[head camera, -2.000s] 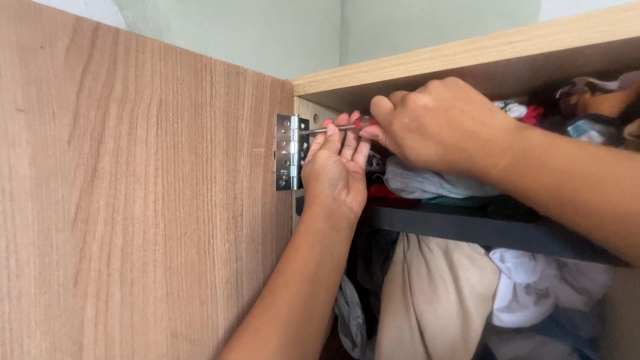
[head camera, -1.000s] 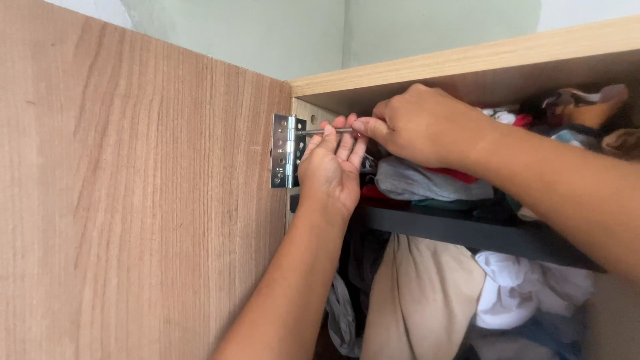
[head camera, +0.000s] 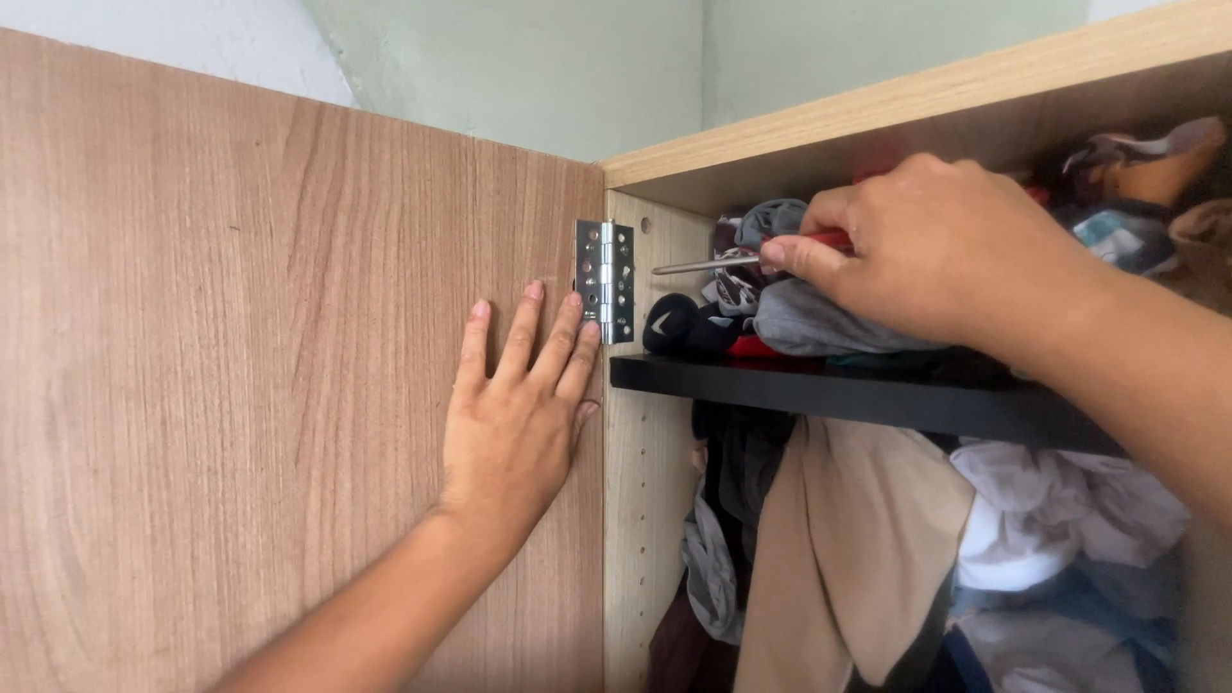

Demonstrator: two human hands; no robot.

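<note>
A metal butt hinge (head camera: 606,282) joins the wooden cabinet door (head camera: 241,337) to the cabinet's side panel (head camera: 637,481); screw heads show in some of its holes. My left hand (head camera: 520,414) lies flat on the door with fingers apart, fingertips beside the hinge's lower left edge. My right hand (head camera: 905,245) grips a screwdriver (head camera: 707,264) with a red handle, mostly hidden by the fingers. The screwdriver's shaft points left, and its tip is a little to the right of the hinge, not touching it.
Folded and rolled clothes (head camera: 818,318) fill the black shelf (head camera: 818,395) behind and below my right hand. Beige trousers or cloth (head camera: 857,539) and white garments (head camera: 1049,510) hang or lie beneath it. The cabinet's top panel (head camera: 905,96) runs above.
My left hand has moved from beside the screwdriver shaft, right of the hinge, onto the door. My right hand has drawn the screwdriver back from the hinge.
</note>
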